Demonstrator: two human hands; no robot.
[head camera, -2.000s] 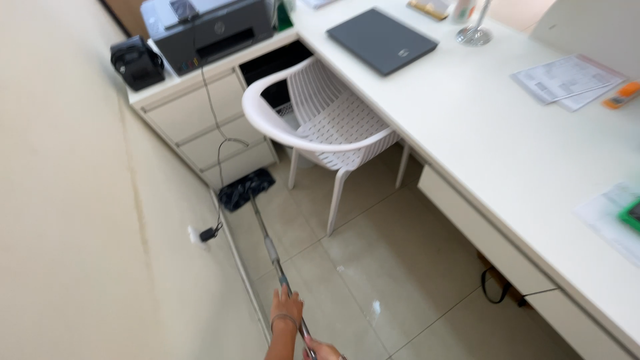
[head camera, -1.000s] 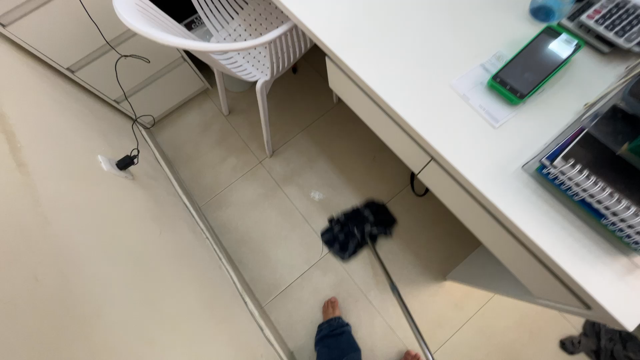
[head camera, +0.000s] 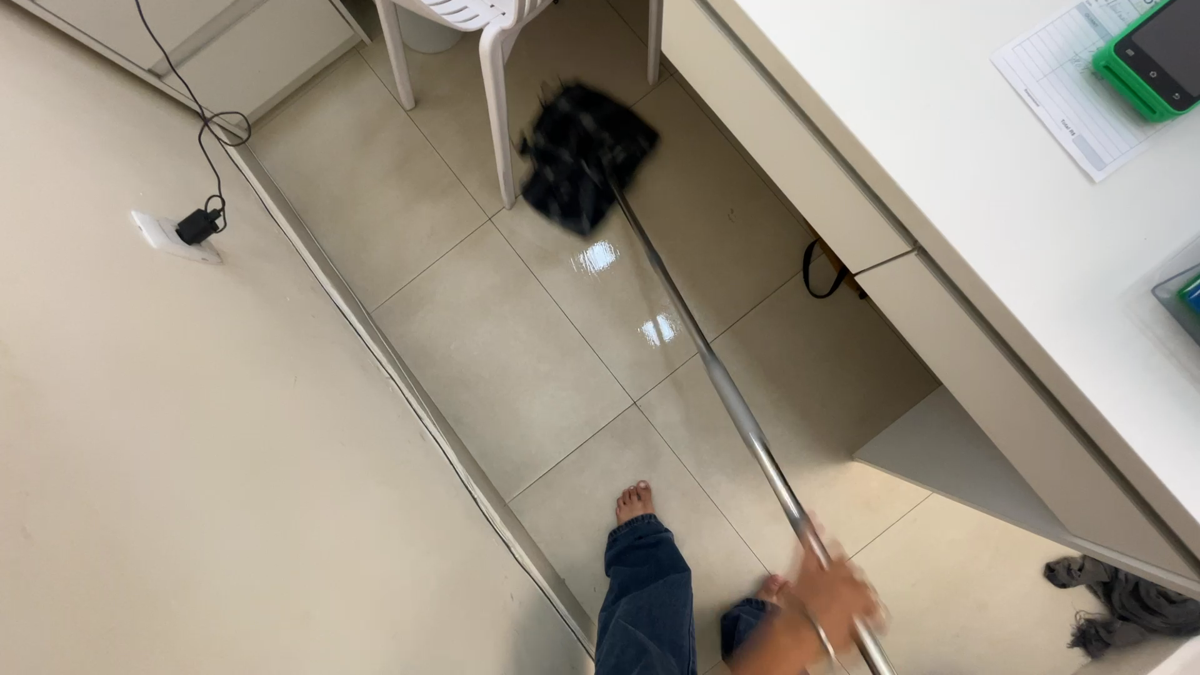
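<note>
My left hand (head camera: 834, 586), blurred and with a bracelet at the wrist, is closed around the metal pole (head camera: 736, 398) of a mop at the lower right. The pole slants up and left to the dark, shaggy mop head (head camera: 591, 155), also blurred. This lies on the tiled floor (head camera: 562, 347), close beside a front leg of the white plastic chair (head camera: 497, 103). Two shiny wet-looking patches (head camera: 597, 256) show on the tiles just below the mop head. My right hand is out of the frame.
A white desk (head camera: 900, 141) with drawers runs along the right. A wall with a plugged-in black adapter (head camera: 199, 226) and hanging cable stands left. Two bare feet (head camera: 636, 502) are on the floor. A dark cloth (head camera: 1125, 605) lies lower right; a black strap (head camera: 823, 272) is under the desk.
The mop head has moved from the open tiles to beside the chair leg. My left hand, outside the frame one second ago, is in view on the pole.
</note>
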